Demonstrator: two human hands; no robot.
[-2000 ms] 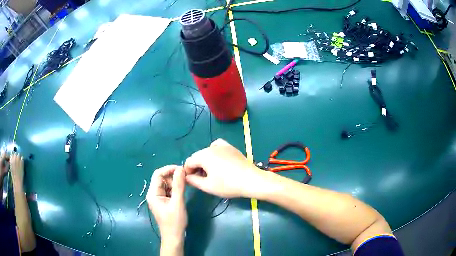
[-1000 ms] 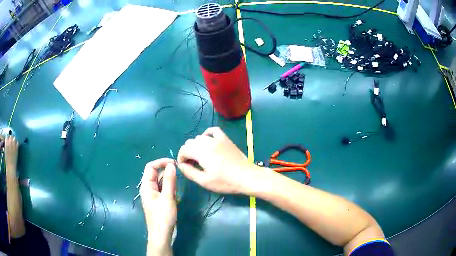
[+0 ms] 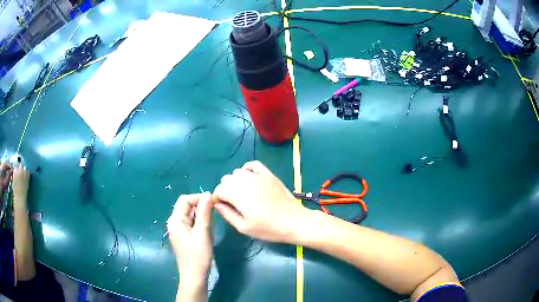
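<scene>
My left hand (image 3: 192,227) and my right hand (image 3: 254,203) meet at the lower middle of the view, fingertips almost touching. Both pinch a thin wire end (image 3: 202,189), whose pale tip shows just above the left fingertips; the rest is hidden by the fingers. A thin dark cable (image 3: 255,250) shows on the bench below my right hand. Orange and black scissors (image 3: 343,197) lie beside my right wrist, their blades partly hidden behind it.
A red heat gun (image 3: 269,106) stands upright ahead. A paper sheet (image 3: 142,74) lies left. Black plastic parts (image 3: 347,105), a pink pen (image 3: 346,88), a plastic bag (image 3: 357,68) and a cable pile (image 3: 443,65) lie right. Another person's arm (image 3: 22,224) is at far left.
The fingertips of both hands have drawn together and stay pinched. A pale wire tip has come into view above the left fingers. The whole view has shifted slightly.
</scene>
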